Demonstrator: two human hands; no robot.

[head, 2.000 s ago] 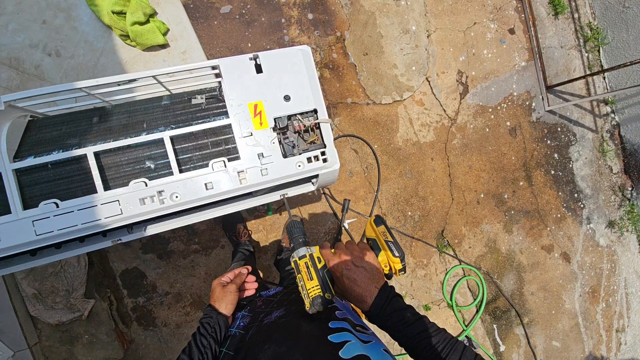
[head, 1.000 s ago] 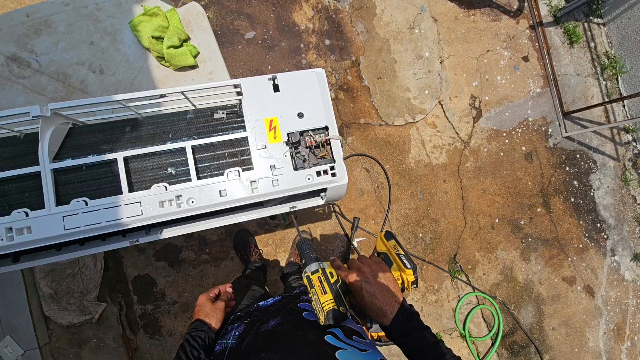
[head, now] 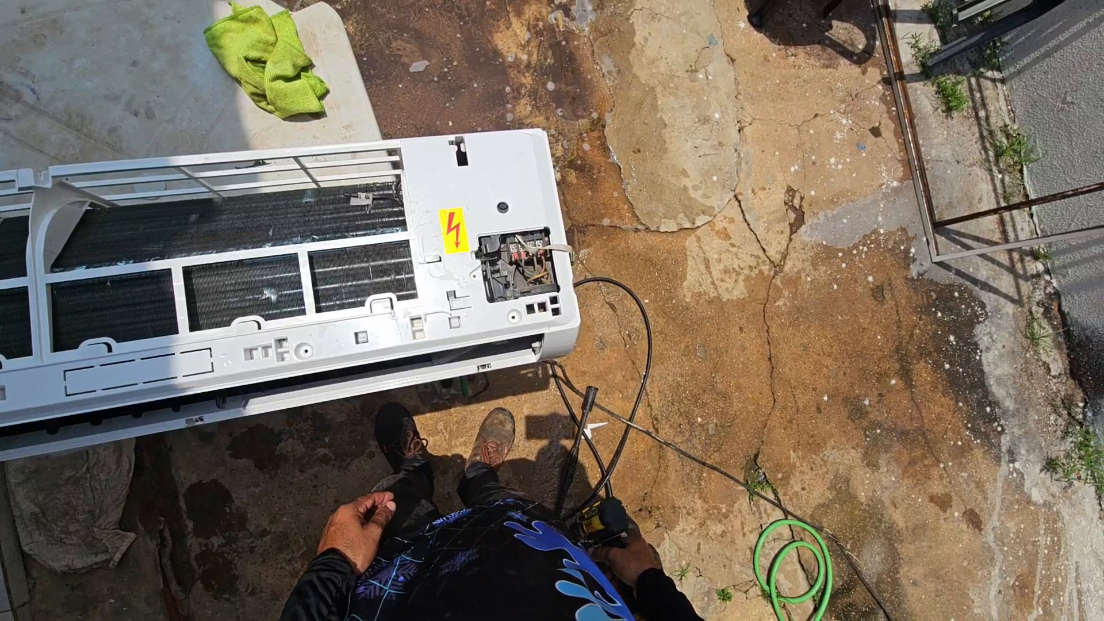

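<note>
The white indoor unit of a split air conditioner (head: 345, 336) lies across the left half, its black finned coil (head: 233, 228) showing through the frame. At its right end a small compartment with a wired terminal block (head: 520, 263) is uncovered, beside a yellow warning sticker (head: 454, 230). Below the unit, my left hand (head: 355, 528) is near my body with thumb and forefinger close together; whether something small is between them cannot be told. My right hand (head: 630, 556) is low at my right side, around a yellow and black cordless drill (head: 601, 520), partly hidden by my shirt.
A green cloth (head: 269, 65) lies on the pale tabletop (head: 129, 78) behind the unit. Black cable (head: 647, 345) and a black wand-like tool (head: 573, 453) are at right, with a coiled green hose (head: 824, 561) on the cracked concrete. A metal frame (head: 914, 155) stands upper right; a grey rag (head: 69, 509) lies lower left.
My right hand has drawn the drill away from the unit's lower edge, down to my right side. The yellow tool seen at my right before is no longer visible.
</note>
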